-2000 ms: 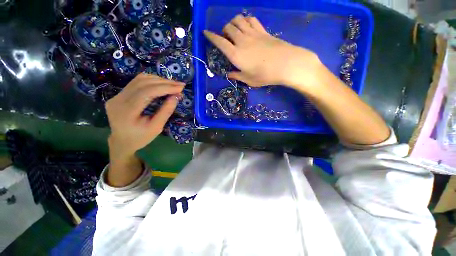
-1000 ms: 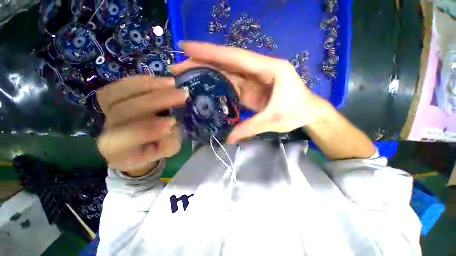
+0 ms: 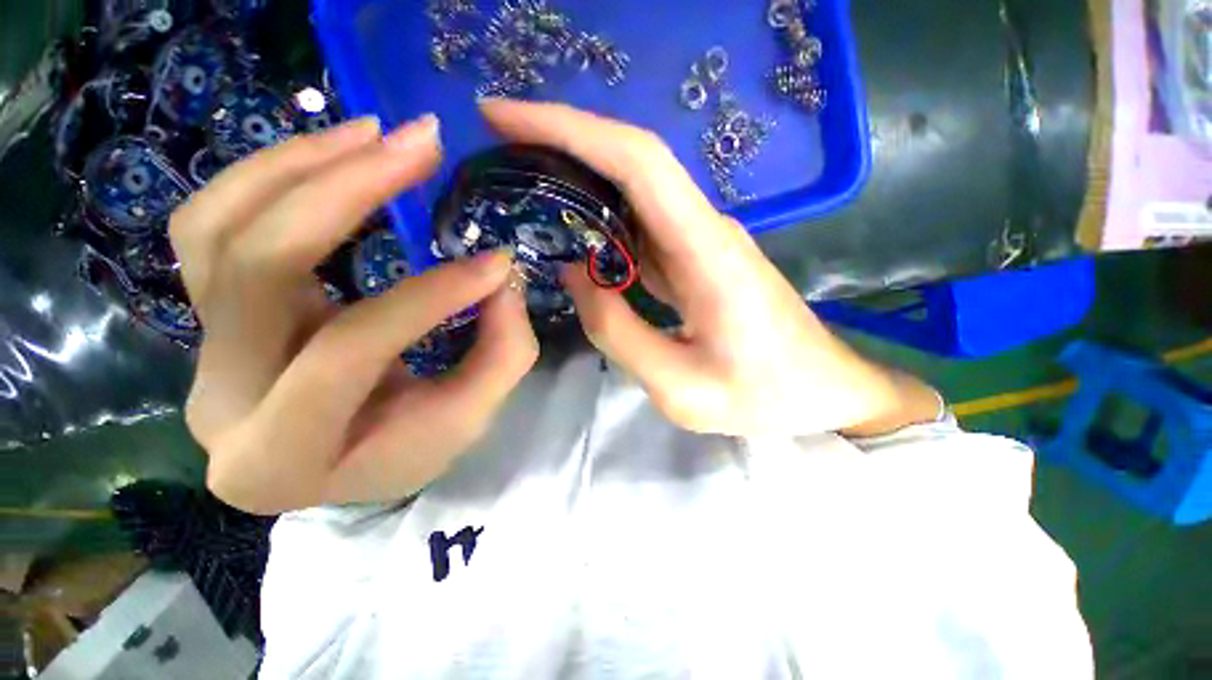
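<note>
A round black unit (image 3: pixel 532 219) with a dark blue speckled face and a red wire loop is held up in front of the tray's near edge. My right hand (image 3: pixel 718 292) grips it by its rim from the right. My left hand (image 3: pixel 359 319) has its thumb and index fingertips together at the unit's near left edge. A tiny shiny piece shows at those fingertips, too small to make out. The unit's lower left part is hidden by my left fingers.
A blue tray (image 3: pixel 835 133) with clumps of coil springs (image 3: pixel 525 47) lies behind my hands. A pile of round wired units (image 3: pixel 133 179) is at left. A pink carton (image 3: pixel 1123 126) is at right. A blue stool (image 3: pixel 1130 425) stands at lower right.
Both hands came together, and the right hand came out of the tray with a unit. Since then the unit has tilted, and my left fingertips have closed near its edge. The view has shifted.
</note>
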